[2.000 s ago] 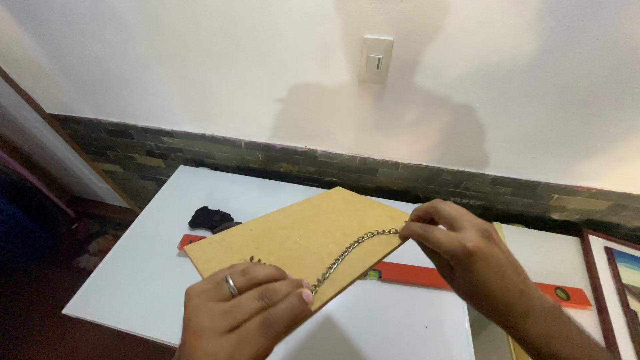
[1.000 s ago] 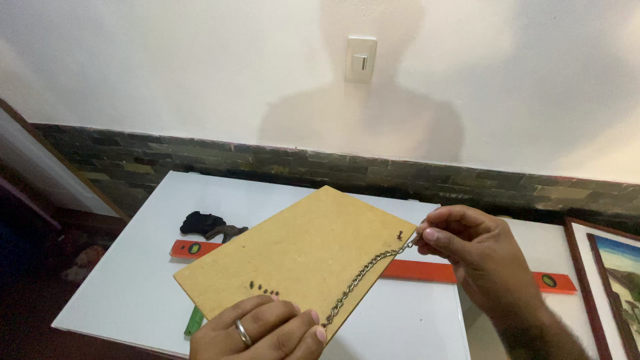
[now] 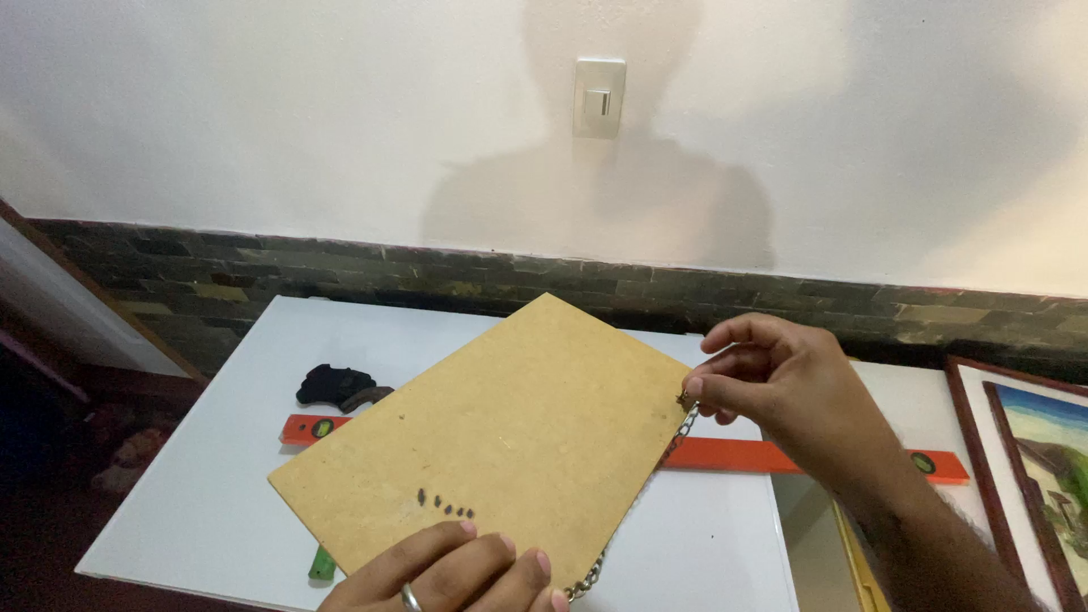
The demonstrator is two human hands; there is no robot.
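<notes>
A thin tan fibreboard panel is held tilted above a white tabletop by my left hand, which wears a ring and grips its near edge. Several small dark marks show on the panel beside my fingers. A metal chain hangs along the panel's right edge, partly hidden by it. My right hand pinches the chain's upper end at the right corner, next to a small dark metal piece. The chain's lower end comes out by my left fingertips.
An orange spirit level lies across the white table behind the panel. Black brake-pad-like pieces lie at the left, a green object near the front edge. A framed picture stands right, and a light switch is on the wall.
The chain lay curved across the panel's face; now it hangs at and past the right edge. My right hand stays at its upper end, my left hand on the panel.
</notes>
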